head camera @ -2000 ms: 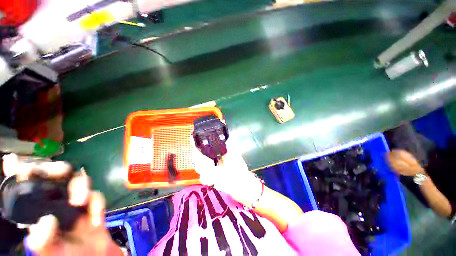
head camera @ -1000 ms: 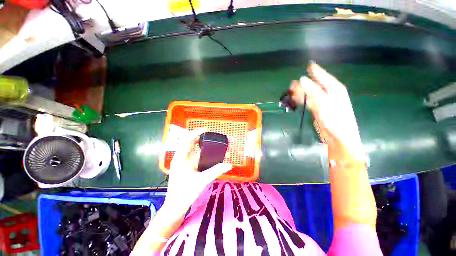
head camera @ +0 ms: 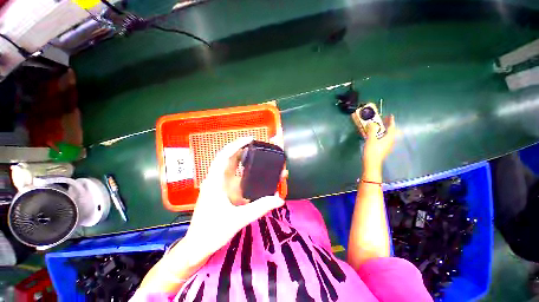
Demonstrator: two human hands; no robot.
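My left hand (head camera: 227,191) holds a black power adapter (head camera: 263,171) over the right side of the orange-red plastic basket (head camera: 177,122). Its broad, flat face is turned up. My right hand (head camera: 378,144) is stretched out over the green belt to the right. Its fingers and thumb are around the near end of a small yellow item (head camera: 358,122) with a round dark centre. A small black piece (head camera: 347,99) lies on the belt just beyond the yellow item. The basket has a white label at its left; the adapter and my left hand hide part of its inside.
Blue totes heaped with black parts stand at the lower right (head camera: 484,236) and lower left (head camera: 56,265). A white fan (head camera: 42,218) and a thin pen-like item (head camera: 116,197) are at the left. Cables (head camera: 177,32) hang at the upper left. Pale bars (head camera: 523,59) are at the right edge.
My right hand has let go of the small black piece and moved to the yellow item. My left hand still holds the adapter at the basket. The view has shifted.
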